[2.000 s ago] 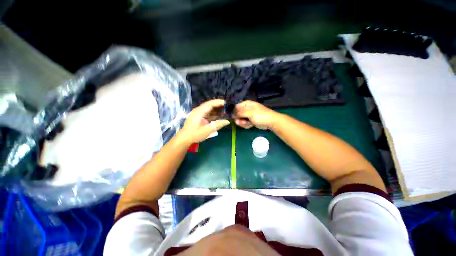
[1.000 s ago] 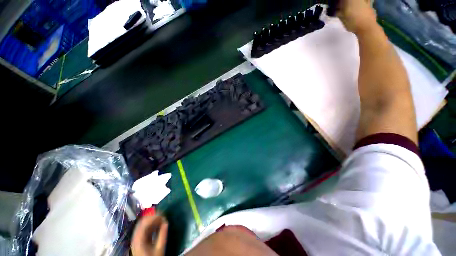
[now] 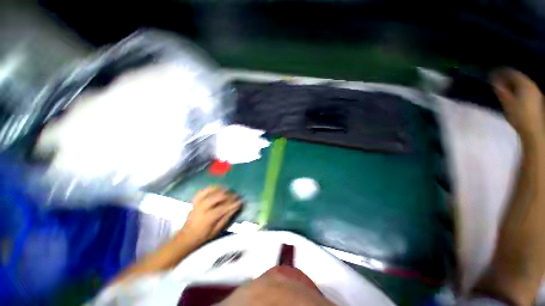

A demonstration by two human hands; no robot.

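The frame is blurred. My right hand (image 3: 515,89) is at the far end of the white board (image 3: 484,173), beside a row of black housings (image 3: 472,88); whether it touches one is not clear. My left hand (image 3: 215,209) is low over the near edge of the green bench, fingers bent, with no object visible in it. The dark parts tray (image 3: 382,125) lies at the far side with one black housing (image 3: 327,119) on it. The white bottle (image 3: 305,188) stands right of the yellow-green line.
A clear bag (image 3: 206,77) with a white sheet (image 3: 119,131) lies at the left. A white wipe (image 3: 240,144) and a red item (image 3: 219,167) lie left of the yellow-green line (image 3: 273,173). A blue crate (image 3: 83,245) is at lower left.
The view has swung back from the right towards the bench. My hands, together at the tray two seconds ago, are apart; my left hand now shows at the near edge.
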